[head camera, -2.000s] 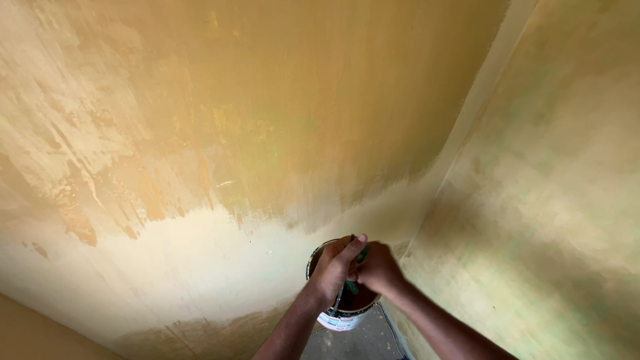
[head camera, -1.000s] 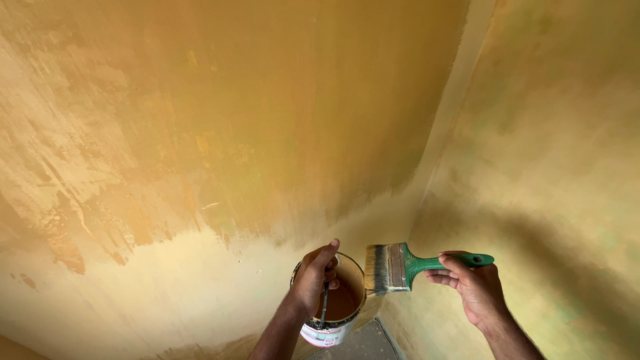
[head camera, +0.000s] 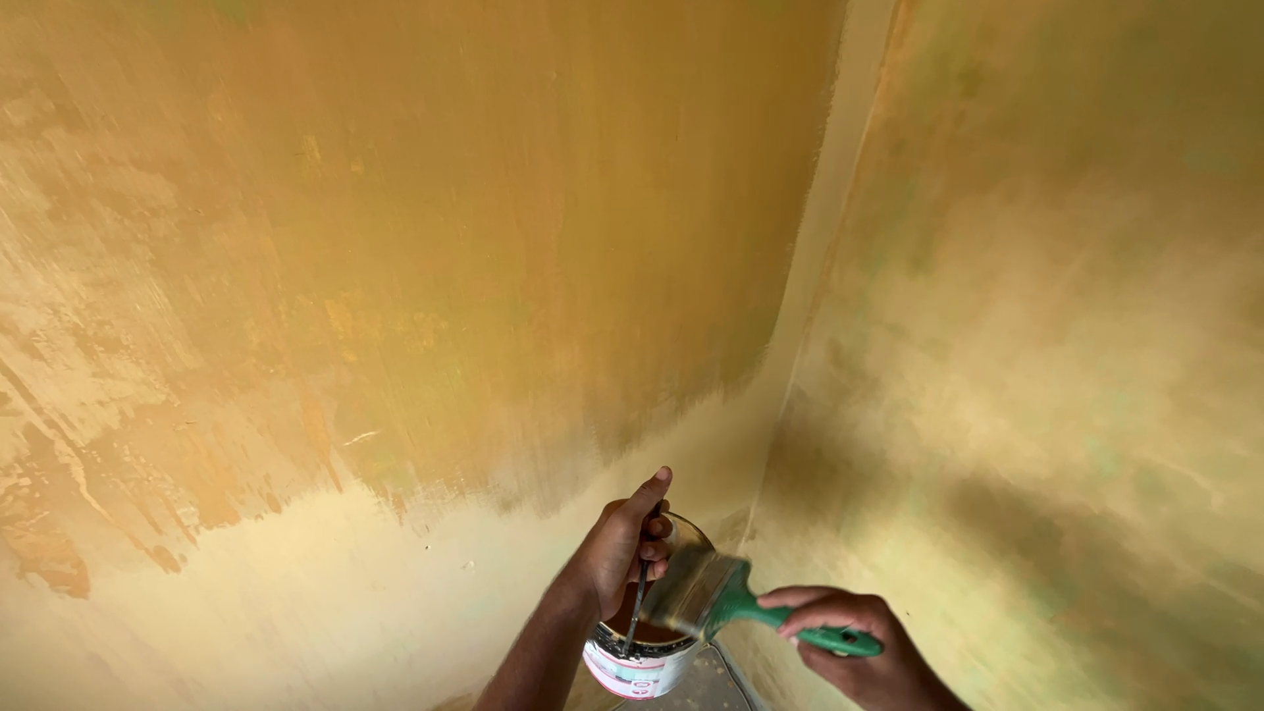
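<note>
Near the bottom middle of the head view, my left hand (head camera: 632, 553) grips the wire handle of a white paint bucket (head camera: 642, 671) and holds it up. Reddish-brown paint shows inside the bucket, under a dark, paint-stained rim. My right hand (head camera: 849, 632) holds a wide paintbrush (head camera: 731, 597) by its green handle, to the right of the bucket. The brush lies roughly level, with its blurred bristles over the bucket's opening, close to my left fingers. Whether the bristle tips touch the paint or the rim, I cannot tell.
Ahead stands a wall (head camera: 553, 247) with streaky ochre paint above a paler lower band. It meets a mottled yellow-green wall (head camera: 1047, 346) at a corner on the right. Grey floor (head camera: 696, 686) shows below the bucket.
Two seconds ago both hands were together over the bucket. One second ago the brush was out at the bucket's right; now its bristles are over the opening. The left hand still holds the bucket.
</note>
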